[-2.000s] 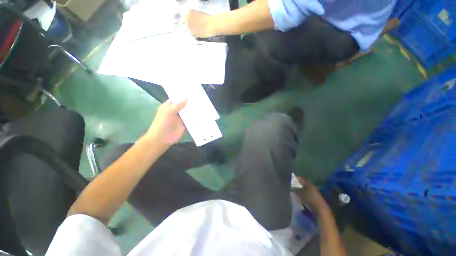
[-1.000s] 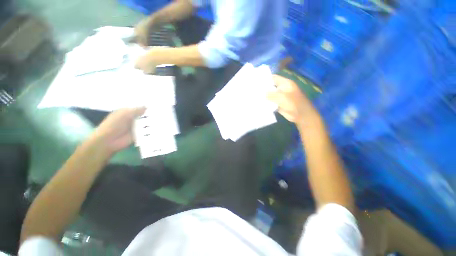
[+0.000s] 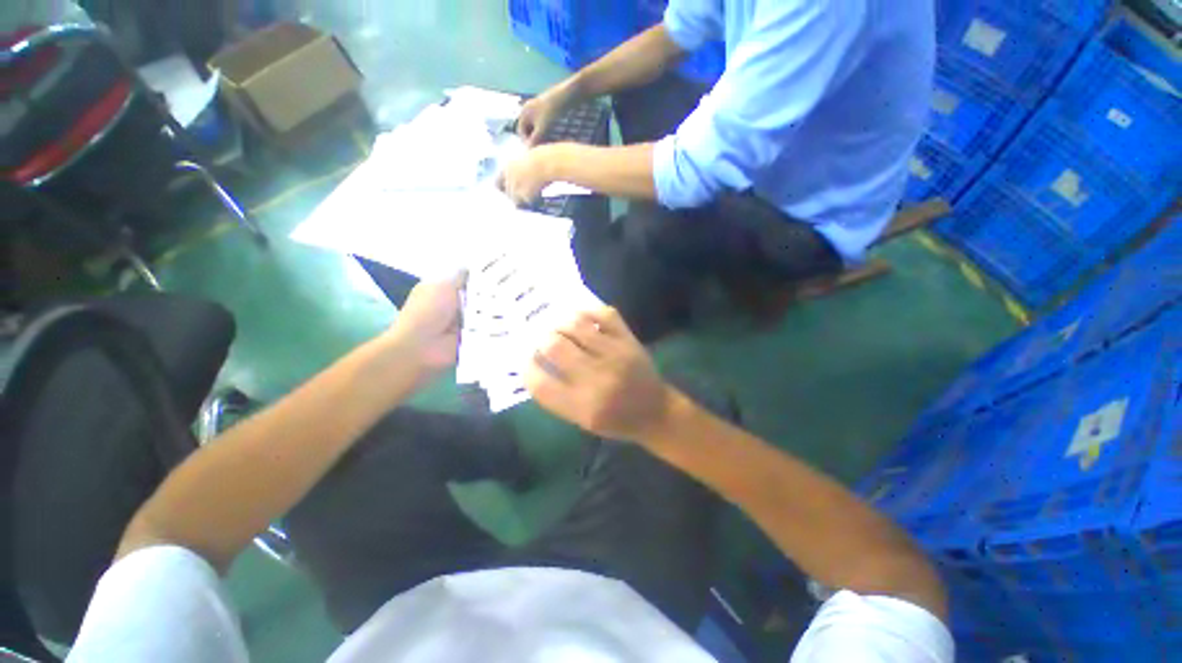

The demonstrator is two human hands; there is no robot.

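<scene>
Several white printed slips (image 3: pixel 503 311) with short dark bars are fanned out between my hands, above my knees. My left hand (image 3: pixel 432 321) holds them at their left edge. My right hand (image 3: pixel 599 376) holds their right side, fingers bent over the edge. A large white sheet (image 3: pixel 376 207) lies beyond them on a low black crate (image 3: pixel 579 123), with more white papers on it. The slips' far ends overlap the sheet in view, and I cannot tell whether they touch it.
A person in a light blue shirt (image 3: pixel 804 117) sits across, both hands at the papers. Blue crates (image 3: pixel 1037 427) are stacked at right. A black chair (image 3: pixel 104 453) stands at left, a red-seated chair (image 3: pixel 78 136) and open carton (image 3: pixel 288 80) at far left.
My right hand has come from the right with its slips to meet my left hand, and the slips are now together in one fan. The view has shifted left.
</scene>
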